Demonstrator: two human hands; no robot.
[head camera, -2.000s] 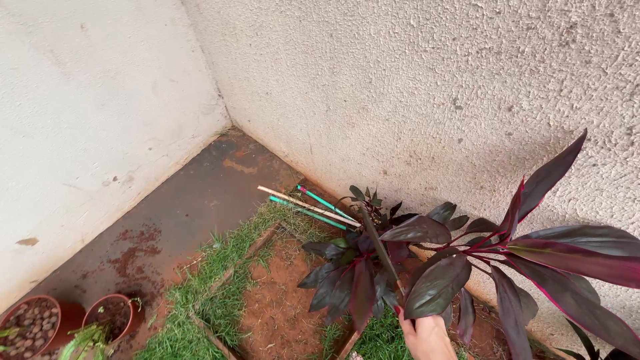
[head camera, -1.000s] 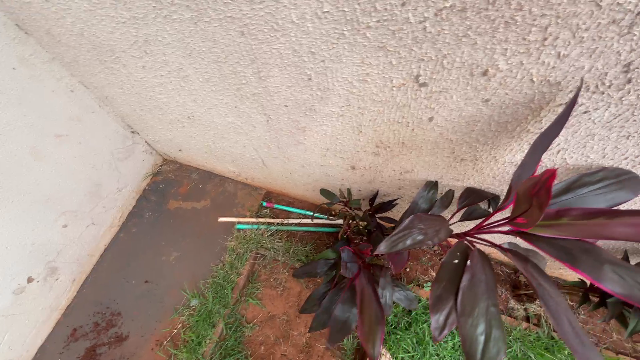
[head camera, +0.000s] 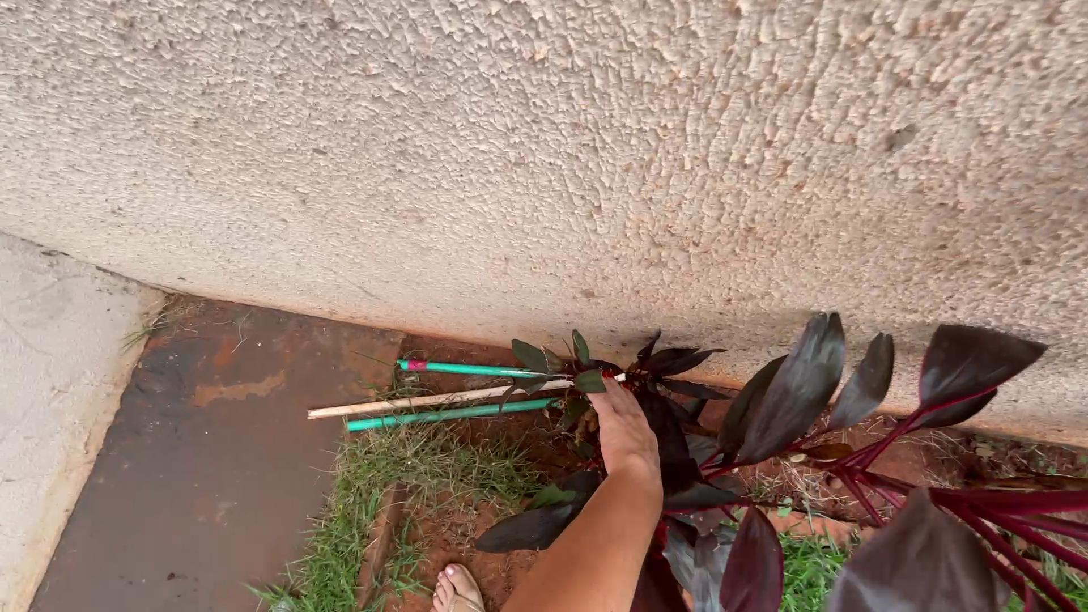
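Note:
My right hand (head camera: 627, 425) reaches in from the bottom, its back partly showing. Its fingertips are among the dark leaves of a low plant (head camera: 680, 361) by the wall, near the end of a pale wooden stick (head camera: 442, 399); what they grip, if anything, is hidden. Two green sticks (head camera: 476, 369), (head camera: 450, 415) lie on either side of the wooden one, their right ends in the foliage. The upper green stick has a pink band near its left end. A larger purple-leaved cordyline (head camera: 909, 425) spreads to the right. My left hand is out of view.
A rough plaster wall (head camera: 544, 170) rises behind the plants and meets another wall (head camera: 59, 382) at the left. Below lie dark paving (head camera: 229, 459), grass (head camera: 340, 527) and reddish soil (head camera: 510, 586) with edging. A sandaled foot (head camera: 459, 586) shows at the bottom.
My hand, at the cordyline two seconds ago and out of view one second ago, is now at the low plant beside the sticks. The view has shifted, and the pots have left it.

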